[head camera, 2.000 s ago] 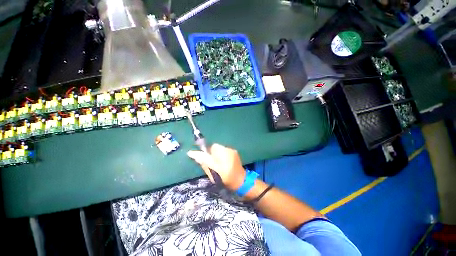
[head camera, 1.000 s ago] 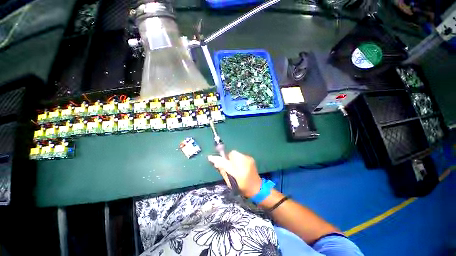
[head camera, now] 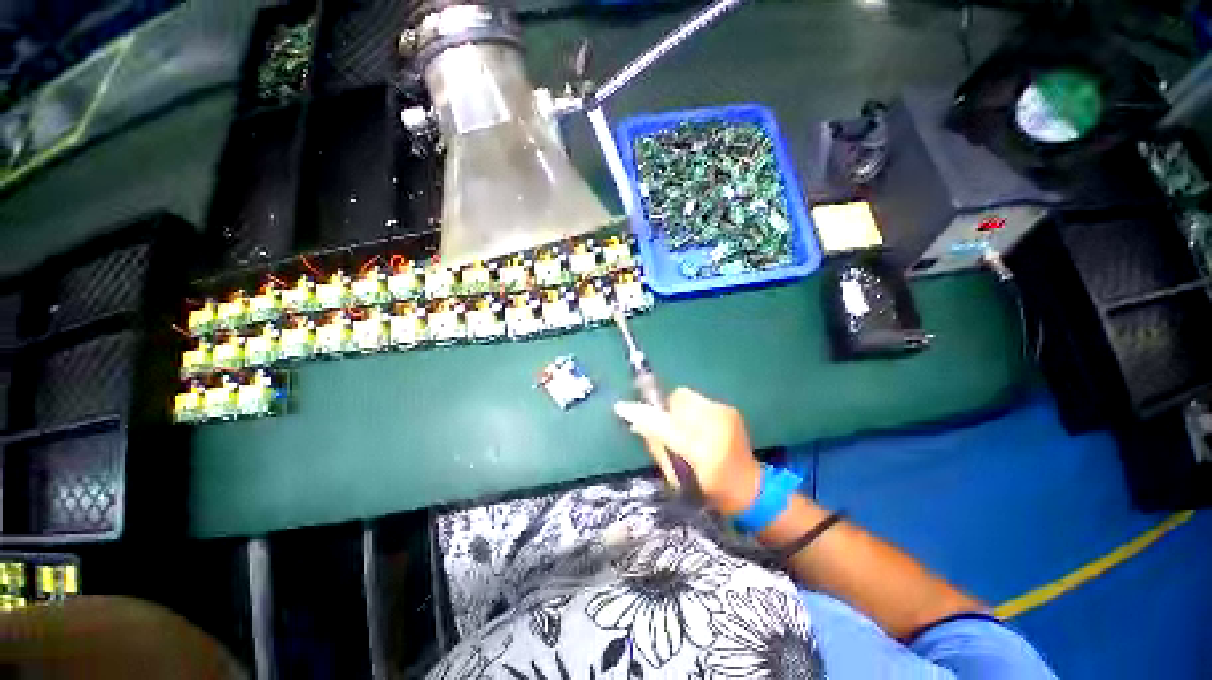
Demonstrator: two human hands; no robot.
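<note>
My right hand (head camera: 702,445) holds the soldering iron (head camera: 646,379), its thin tip pointing up and away at the near side of the right end of the board rows; whether it touches is not clear. A small white-blue circuit board (head camera: 566,383) lies loose on the green mat (head camera: 439,452), left of the iron. Rows of populated boards (head camera: 412,323) with yellow blocks and red wires stand at the back of the mat. My left hand is not in view; a blurred brown shape, which I cannot identify, shows at the lower left edge.
A blue bin (head camera: 807,253) of small green boards, a pale sponge (head camera: 848,226), a black iron stand (head camera: 868,308) and a soldering station (head camera: 977,239) stand right of the rows. A clear fume hood (head camera: 512,160) is above them. Black divided trays (head camera: 67,385) stand at both sides.
The view has swung left, showing the left trays and a blurred brown shape at the lower left. My right hand keeps hold of the iron; the loose board stays on the mat.
</note>
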